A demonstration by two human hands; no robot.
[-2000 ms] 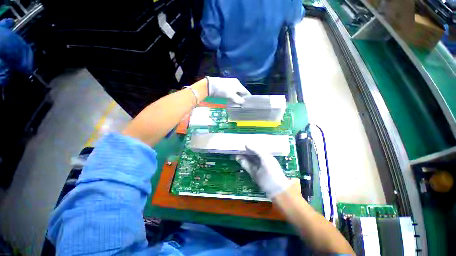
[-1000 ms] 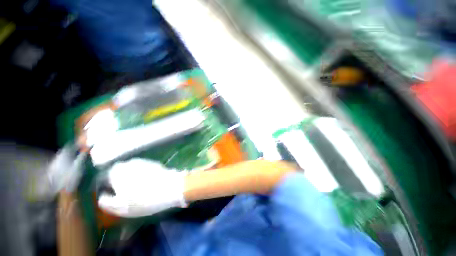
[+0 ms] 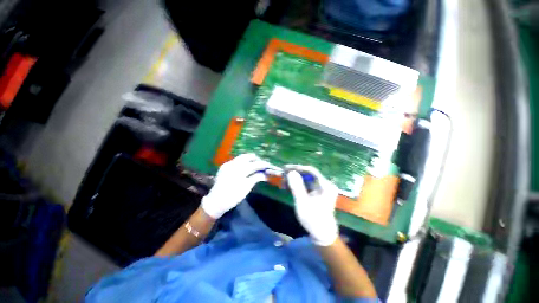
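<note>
The green circuit board (image 3: 295, 145) lies tilted in view on the orange fixture (image 3: 372, 201). A long white-silver heatsink (image 3: 322, 118) crosses its middle, and a finned heatsink (image 3: 363, 80) with a yellow strip stands at its far edge. My gloved left hand (image 3: 236, 180) and gloved right hand (image 3: 313, 204) meet over the board's near edge. Between them they hold a small blue and white item that looks like the marker pen (image 3: 308, 179). Fingers partly hide it, so I cannot tell if it is capped or in two parts.
The electric screwdriver (image 3: 412, 151) lies right of the fixture on the green mat (image 3: 221, 94). A black bin (image 3: 118, 195) with crumpled clear bags is at the left. The pale conveyor (image 3: 476, 106) runs along the right, with another heatsink board (image 3: 455, 266) at lower right. A person's blue clothing shows at the top.
The view has swung, sharpened and now shows the bench rotated. Both hands have come together at the board's near edge, holding the blue item. The left hand has left the heatsink area.
</note>
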